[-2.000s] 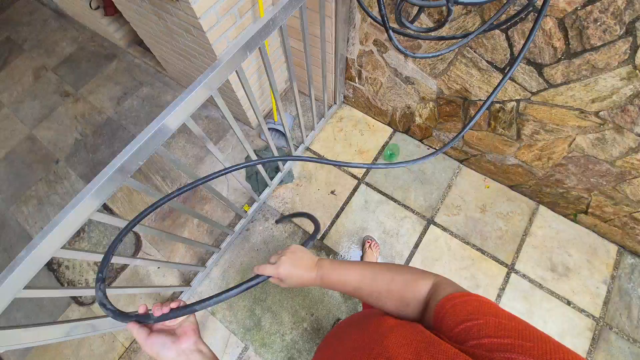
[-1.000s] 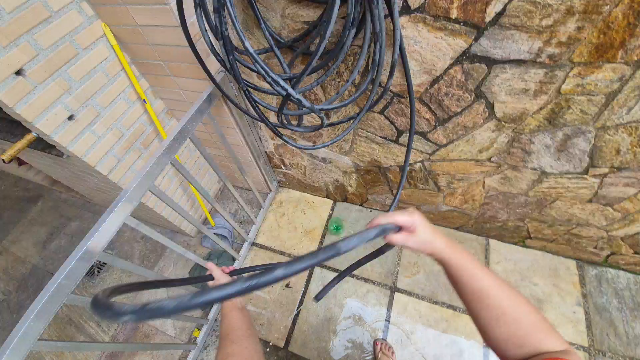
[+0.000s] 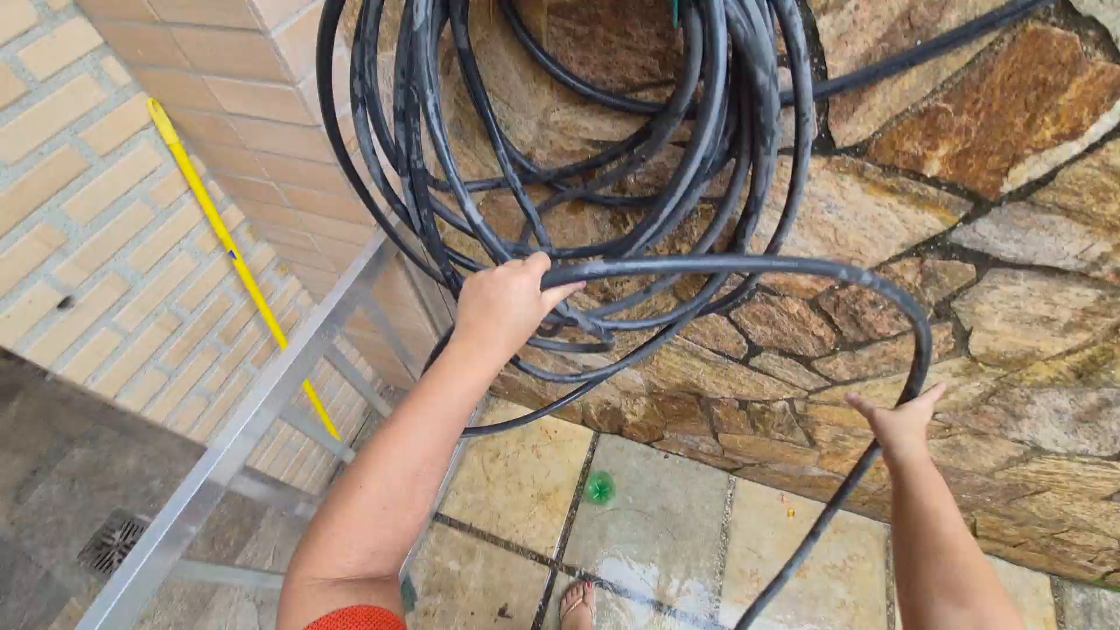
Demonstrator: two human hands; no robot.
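A thick bundle of black hose (image 3: 420, 131) hangs in loops against the stone wall. My left hand (image 3: 507, 302) is closed around a stretch of the same hose at the lower left of the coil. From there the hose arches right and bends down past my right hand (image 3: 901, 420), its lower part running toward the bottom edge. My right hand is at that bend, with thumb and a finger spread apart; the hose lies at the palm, and part of the grip is hidden.
A metal gate rail (image 3: 254, 402) slants at the left, beside a brick wall (image 3: 114, 192) with a yellow pole (image 3: 219, 227) leaning on it. On the tiled floor (image 3: 647, 525) lie a green object (image 3: 600, 487) and my foot (image 3: 576, 604). A drain grate (image 3: 114, 541) is beyond the gate.
The view has shifted toward the wall and coil. My left hand has moved from low beside the gate up to the coil. My right hand, which held the hose near its end, is now at its bend.
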